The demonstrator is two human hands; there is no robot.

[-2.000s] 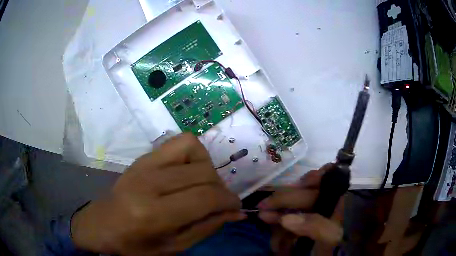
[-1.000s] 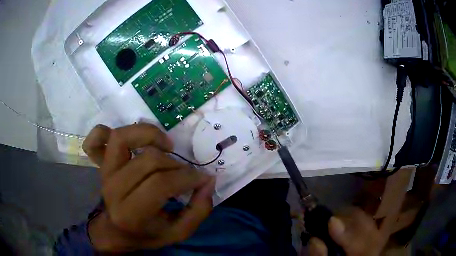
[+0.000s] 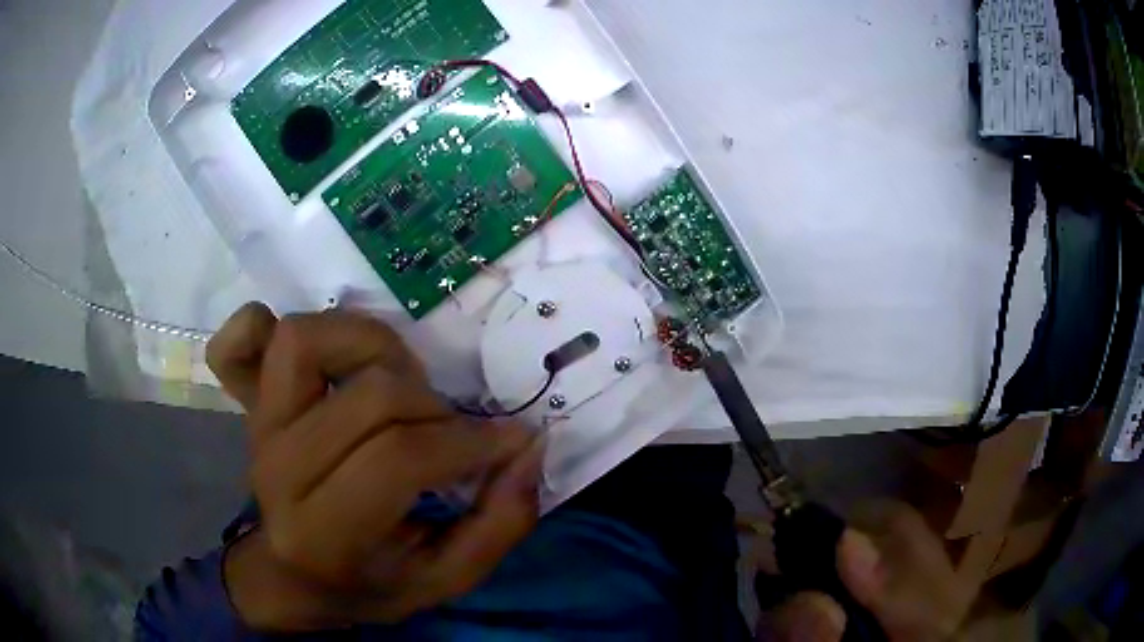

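My right hand (image 3: 897, 571) holds the soldering iron (image 3: 753, 433) by its black handle. Its tip is at the corner of the small circuit board (image 3: 690, 251), beside the copper coils (image 3: 681, 345). My left hand (image 3: 376, 464) is to the left of the round white plate (image 3: 571, 339), its fingers closed on the solder wire (image 3: 151, 326), which trails off to the left. A dark lead wire (image 3: 521, 401) runs from the plate's slot to my left fingers; whether they grip it is hidden. The white housing (image 3: 640, 138) lies tilted on the sheet.
In the housing are the middle circuit board (image 3: 439, 201), the end circuit board (image 3: 364, 63) with a black round spot, and a red-black cable (image 3: 571, 138). The black soldering station (image 3: 1029, 75) stands at the upper right with its cord (image 3: 1007, 289) hanging down.
The iron has come down from the right to the coils' corner. My left hand has moved left, away from my right hand, uncovering the round plate. In the last second little has changed.
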